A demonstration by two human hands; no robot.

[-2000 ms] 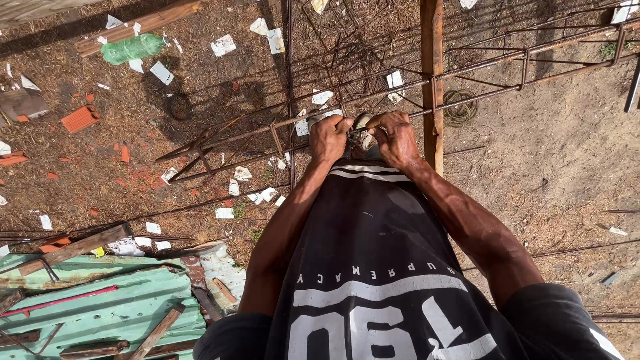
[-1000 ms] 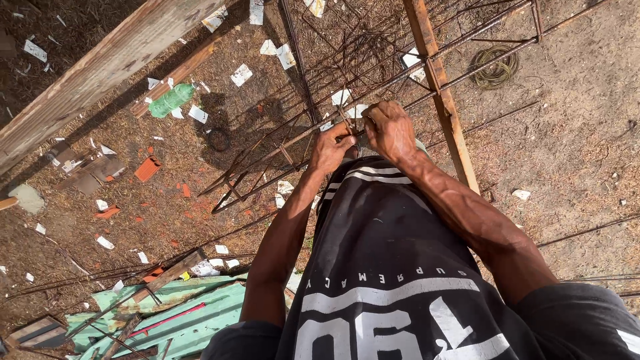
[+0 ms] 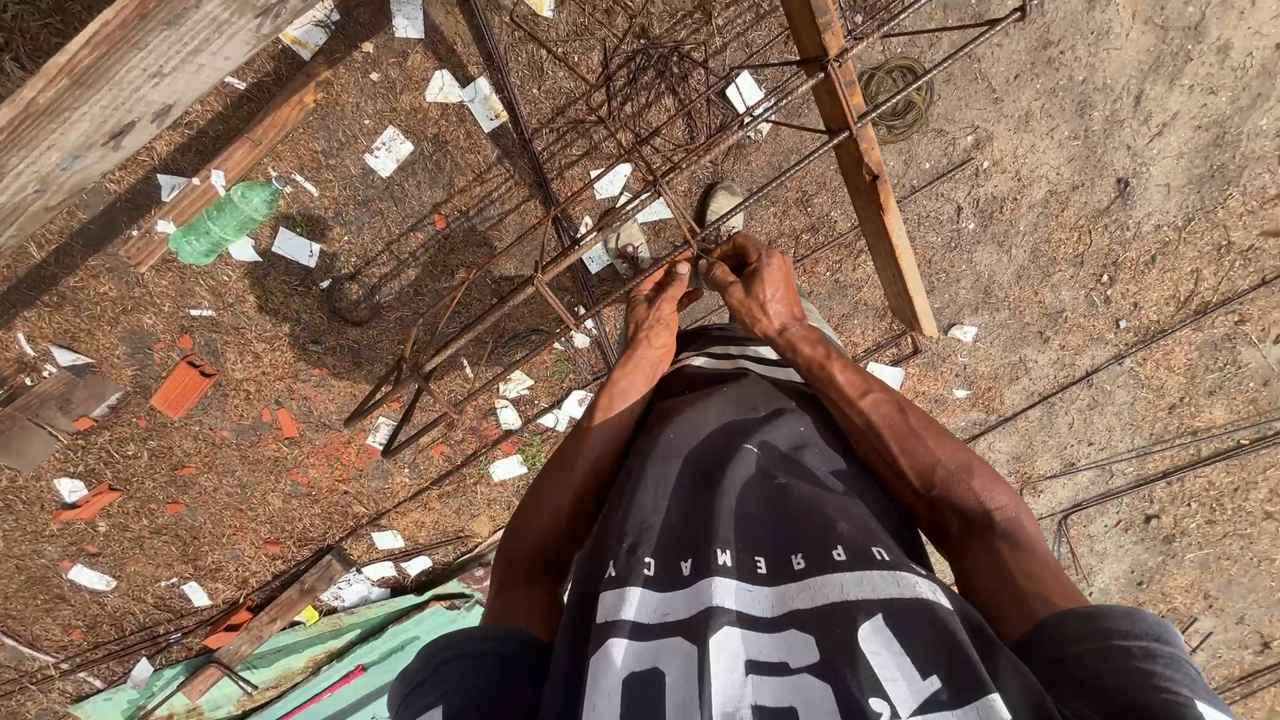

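A long cage of steel rebar [image 3: 605,243] with stirrups runs diagonally in front of my body. My left hand [image 3: 657,305] is at the near bar, thumb and fingers closed around or against it beside a stirrup [image 3: 678,213]. Just to its right, my right hand [image 3: 755,282] pinches what looks like a thin tie wire [image 3: 703,256] at the joint of stirrup and bar. The fingers hide most of the wire. A wooden board [image 3: 868,175] lies across under the cage, right of my hands.
A thick wooden beam [image 3: 130,90] crosses the upper left. A wire coil [image 3: 897,97] lies beyond the board. Loose rebar [image 3: 1120,355] lies at right. Green metal sheets [image 3: 400,635], a green plastic bottle [image 3: 228,220], broken brick [image 3: 184,387] and white shards [image 3: 389,151] are scattered about.
The view has turned noticeably. Both hands stay close together at the rebar cage; my left hand now reaches along the near bar with its thumb extended.
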